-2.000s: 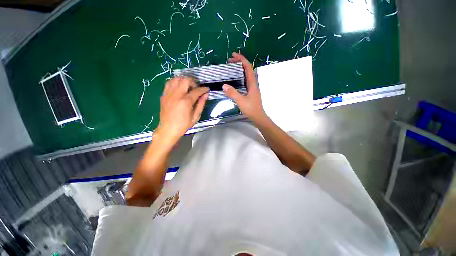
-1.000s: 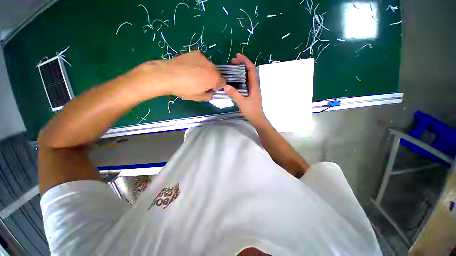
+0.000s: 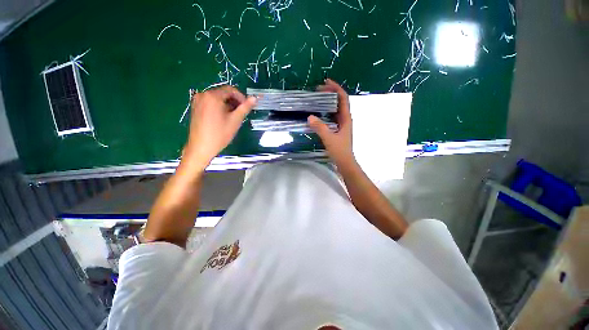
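Observation:
A stack of panels (image 3: 294, 100) stands on its edge in front of me over the green bench, showing grey-white striped sides with a dark gap between a thicker upper part and a thinner lower part. My right hand (image 3: 334, 122) grips its right end, fingers behind and thumb at the gap. My left hand (image 3: 223, 116) is at its left end, thumb and fingertips near the upper left corner; whether it grips the stack is unclear. A single dark solar panel (image 3: 67, 98) with a white border lies at the left of the bench.
The green-topped workbench (image 3: 142, 122) carries scattered thin white strips (image 3: 223, 48) at the back. A blank white rectangle (image 3: 380, 135) overhangs the front rail right of my hand. A small blue item (image 3: 429, 147) lies on the rail. A blue stool (image 3: 546, 193) stands at the right.
My left hand and forearm, which crossed over the stack a second ago, have moved back left to its left end, uncovering the striped side. My right hand still holds the right end.

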